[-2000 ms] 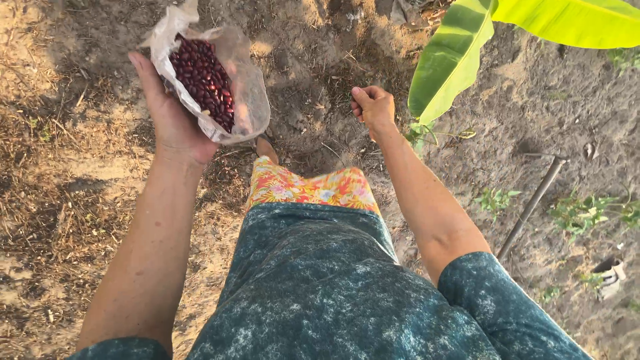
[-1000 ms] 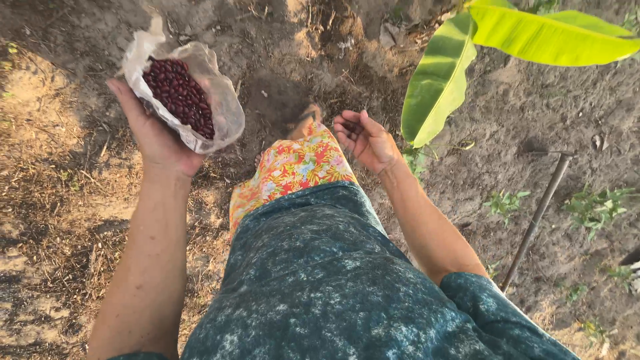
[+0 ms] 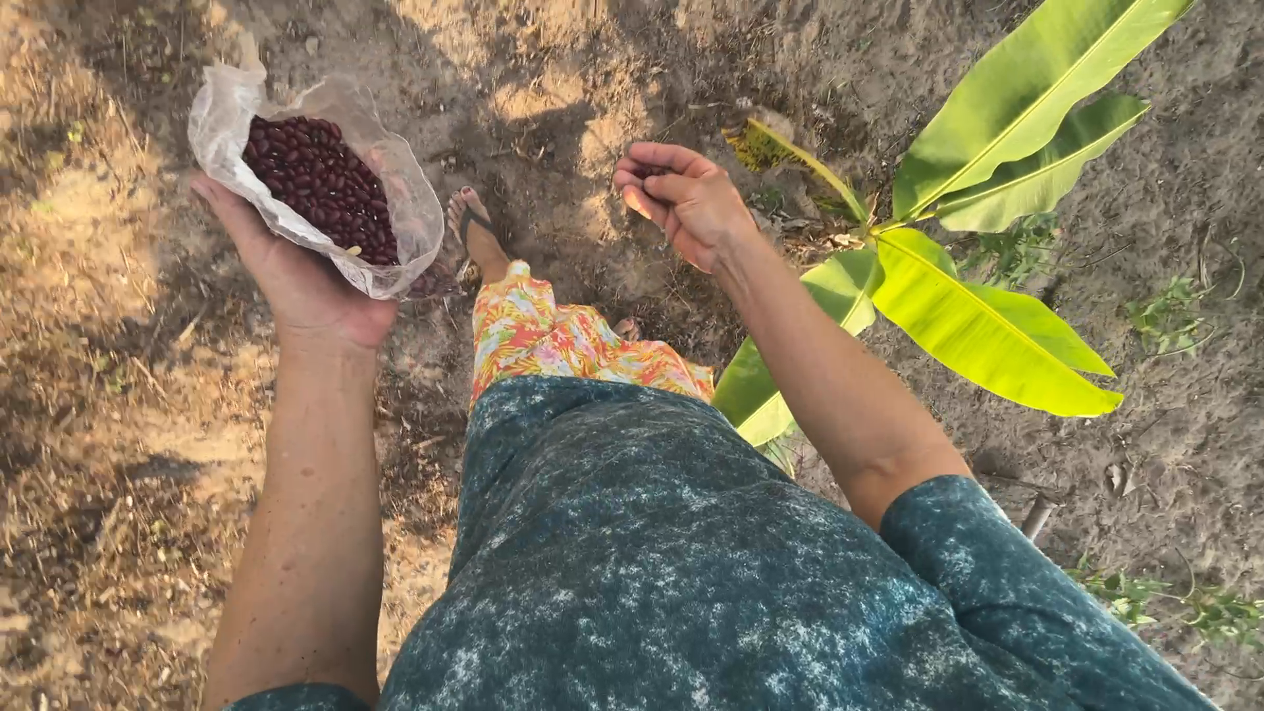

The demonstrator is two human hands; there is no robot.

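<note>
A thin, translucent plastic bag (image 3: 410, 207), its mouth wide, rests on the palm of my left hand (image 3: 306, 286) at the upper left. Dark red beans (image 3: 321, 188) fill it, with one small pale bit near the lower rim. Held away from the bag, right of centre, is my right hand (image 3: 691, 202), its fingers curled around a few dark red beans that show between thumb and fingers. How many it holds is hidden.
A young banana plant (image 3: 874, 232) with broad green leaves grows just right of my right forearm. Small weeds (image 3: 1170, 316) dot the dry soil. A pole (image 3: 1037, 515) shows partly beside my right sleeve. My sandalled foot (image 3: 474, 232) is on the ground below the bag.
The view has shifted, bringing more of the banana plant in. My right hand's fingers, looser a second ago, are curled more closely. The bag stays on my left hand.
</note>
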